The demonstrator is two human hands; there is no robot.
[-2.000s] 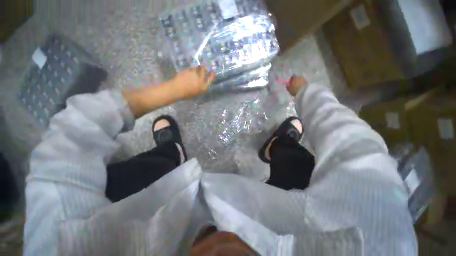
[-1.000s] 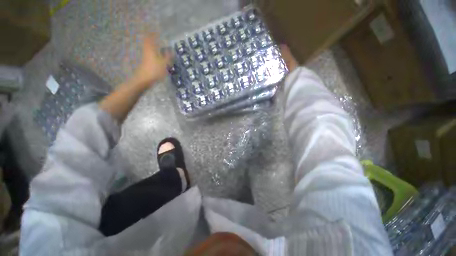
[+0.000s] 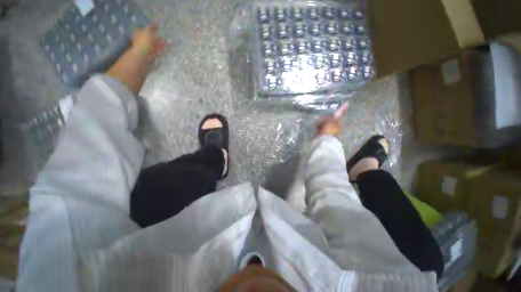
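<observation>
A stack of clear blister trays (image 3: 314,48) with rows of small shiny metal parts lies on the floor ahead, right of centre, beside a carton. Strong glare covers its near part. My right hand (image 3: 329,125) is just below the stack's near edge, closed around a slim pink and whitish stick (image 3: 341,110). My left hand (image 3: 147,43) is at the right edge of another grey tray stack (image 3: 94,43) at the upper left. Its fingers are spread; whether they touch that stack is unclear.
Clear plastic wrap (image 3: 288,134) glints on the floor between my sandals. An open carton (image 3: 411,40) stands against the tray stack's right side. More cartons (image 3: 445,102) stand at the right. A wrapped stack (image 3: 457,242) and a lime-green object (image 3: 424,211) lie by my right leg.
The view has shifted. My left hand has moved away from the central tray stack to the left stack. My right hand has come off the central stack's right side to below its near edge.
</observation>
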